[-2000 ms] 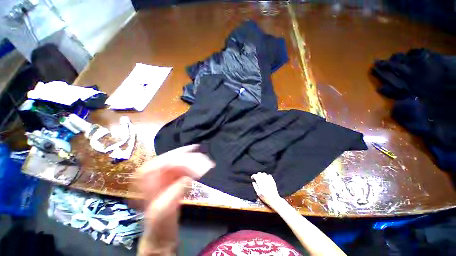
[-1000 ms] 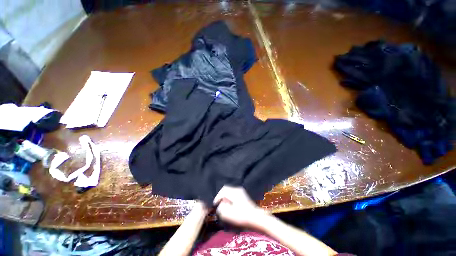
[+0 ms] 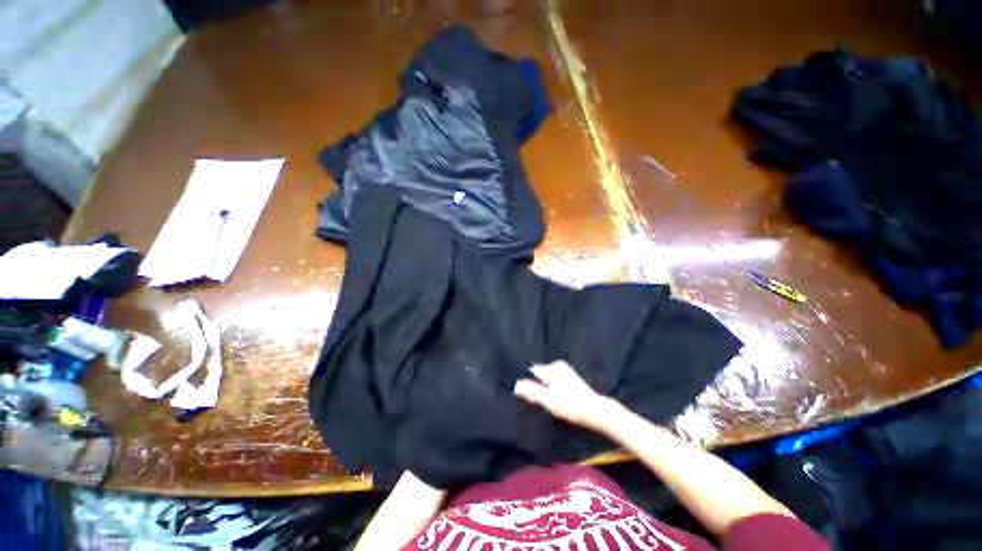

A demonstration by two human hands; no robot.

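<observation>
A black garment [image 3: 463, 355] lies on the table nearest me, its matte cloth reaching over the front edge. Its upper part overlaps a pile with shiny dark lining [image 3: 431, 156] and a tiny pale label. My right hand [image 3: 560, 393] rests on top of the matte cloth right of its middle, fingers slightly apart, with no tool in it. My left hand is hidden under the garment's near edge; only the wrist and forearm show, so its grip cannot be told.
A brown table [image 3: 689, 86] has a pale joint line. White paper [image 3: 210, 221] with a thin dark stick, a looped white strip [image 3: 194, 361] and clutter [image 3: 65, 355] are at left. A small yellow-black tool [image 3: 777, 286] and a dark garment heap [image 3: 872, 172] are at right.
My hands were together at the front edge. My right hand has moved forward and right onto the cloth, while my left has gone under it. The garment lies flatter and hangs nearer my body.
</observation>
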